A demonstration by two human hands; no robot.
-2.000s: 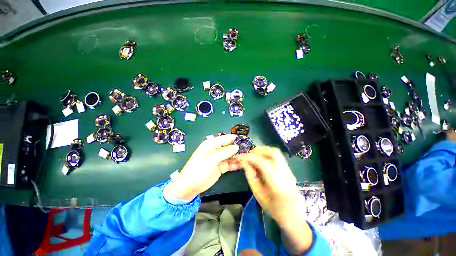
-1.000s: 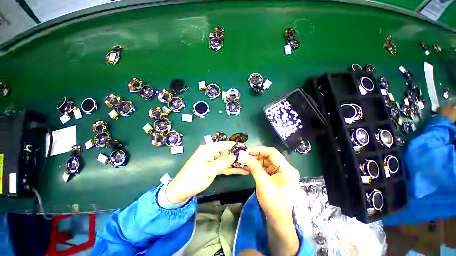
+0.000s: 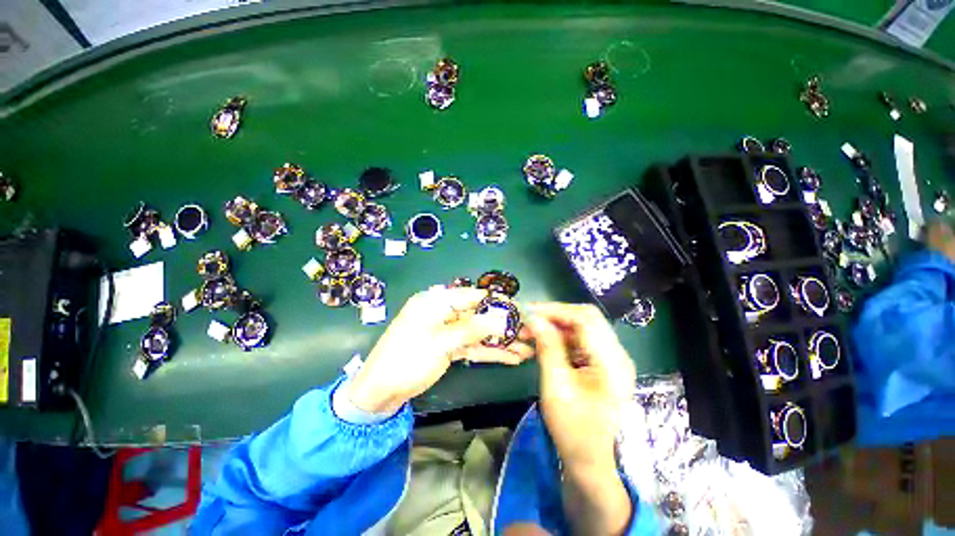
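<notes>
My left hand point(image 3: 424, 340) holds a round watch housing assembly point(image 3: 498, 320) between thumb and fingers, its open dark face with a bright rim turned up. A dark brown-gold disc point(image 3: 498, 282) shows just beyond it, touching or attached; I cannot tell which. My right hand point(image 3: 574, 351) is just right of the unit, thumb and forefinger pinched together at its edge. Something small and pale may be at the fingertips, too blurred to tell. No tweezers can be made out. A shallow black parts box point(image 3: 651, 246) with small white parts point(image 3: 598, 251) lies beyond my right hand.
Several semi-finished units point(image 3: 340, 262) lie on the green surface point(image 3: 314, 366). A black compartment tray point(image 3: 723, 345) with ringed cases stands right. Clear plastic bags point(image 3: 723, 487) lie near my lap. A black equipment box point(image 3: 40, 314) and paper slip point(image 3: 134, 293) are left. Another person's blue sleeve point(image 3: 909, 340) shows right.
The unit in my left hand now shows its round face, less covered by fingers. My right fingertips have drawn slightly right from it. The units along the far side have shifted left.
</notes>
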